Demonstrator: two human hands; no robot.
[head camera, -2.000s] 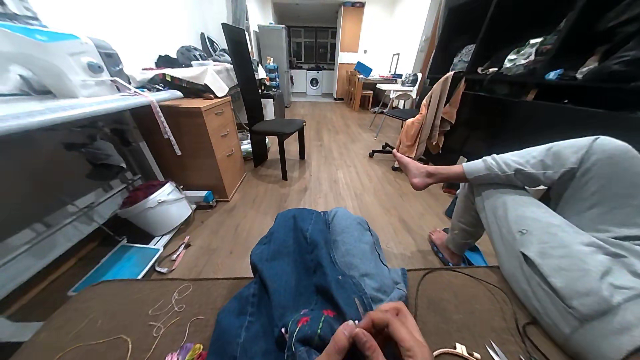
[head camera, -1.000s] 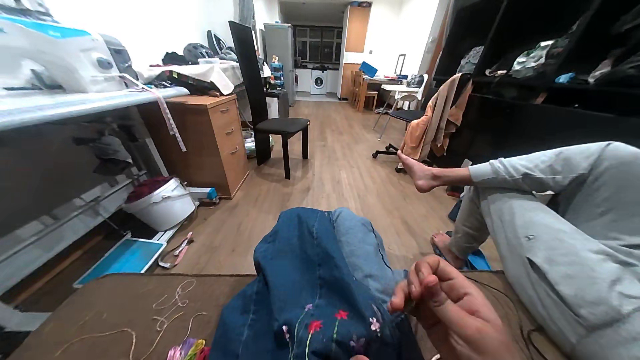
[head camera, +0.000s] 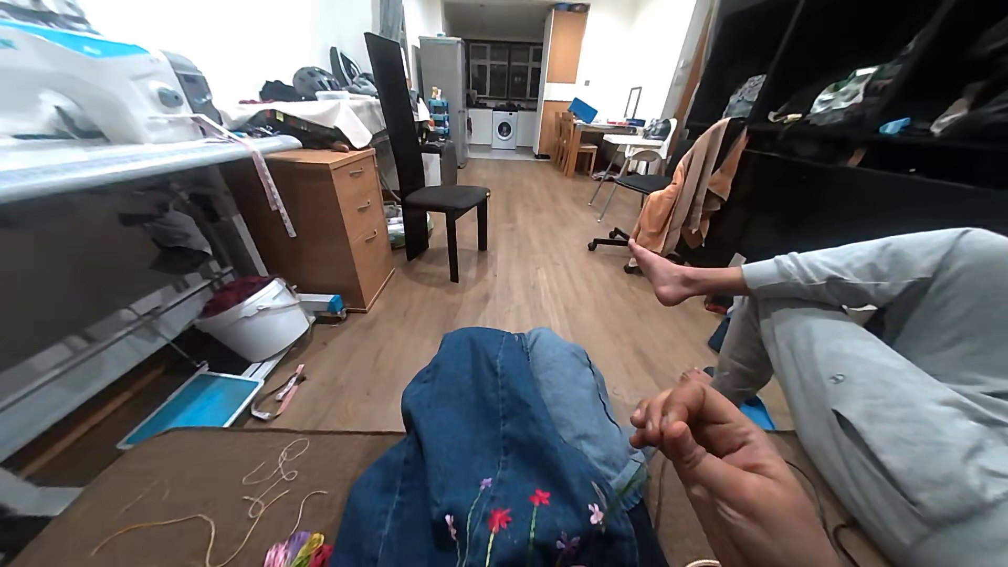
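My right hand (head camera: 717, 465) is raised over the right side of a blue denim garment (head camera: 472, 417), thumb and fingertips pinched together; a dark green thread seems to run near it, and a needle cannot be made out. Embroidered flowers, among them a red flower (head camera: 499, 520) and a pale pink flower (head camera: 595, 513), with green stems, lie along the denim's lower part. My left hand is out of view. Skeins of coloured embroidery thread (head camera: 299, 551) and a loose beige cord (head camera: 209, 524) rest on the brown fabric surface (head camera: 173, 472) to the left.
At the right sits a person in grey trousers (head camera: 890, 339), legs crossed, close to my right hand. A dark cable (head camera: 819, 504) lies between us. Beyond are a black chair (head camera: 447, 197), a wooden drawer unit (head camera: 362, 228), a white bucket (head camera: 264, 323) and a sewing machine (head camera: 94, 79).
Both hands were together low on the denim; my right hand has since risen and moved right, and my left has dropped out of view. The embroidered flowers show more fully than at first.
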